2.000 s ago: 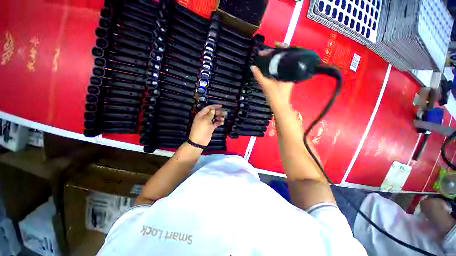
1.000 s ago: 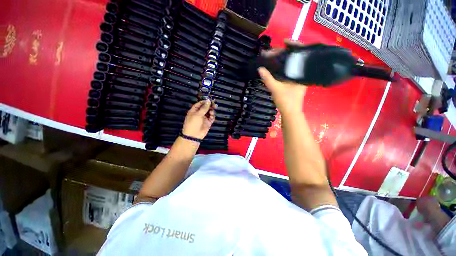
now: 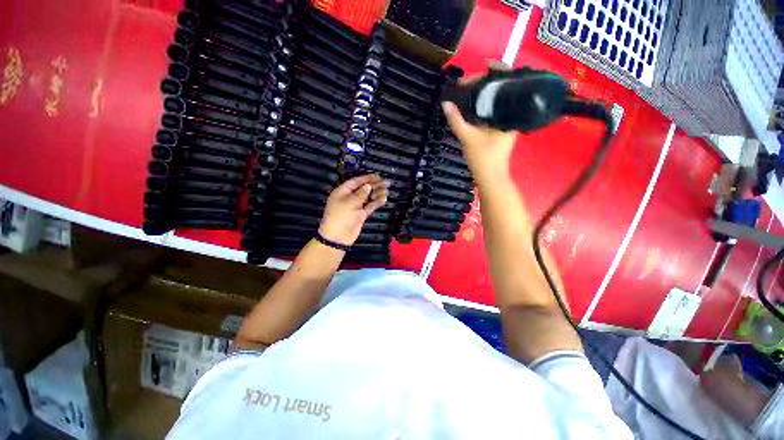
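Black door lock handles [image 3: 305, 129] lie side by side in several rows, with shiny silver round end fittings [image 3: 359, 116] forming a line. My right hand [image 3: 481, 125] is closed round the corded electric screwdriver [image 3: 524, 99], above the right end of the rows. Its nose points left; the bit cannot be made out. My left hand [image 3: 357, 204] is over the near part of the rows with its fingertips drawn together. Whether it pinches something small, such as a screw, cannot be told.
A dark open box [image 3: 430, 21] stands at the far edge of the rows. Perforated trays [image 3: 606, 39] are stacked at the far right. The black power cord [image 3: 550, 258] hangs beside my right forearm. A person's arm [image 3: 735, 391] shows at lower right. Cartons [image 3: 129, 352] stand below the bench.
Since one second ago, the screwdriver's rear has swung left and its cord now hangs in a curve. My left hand has moved slightly right and towards me.
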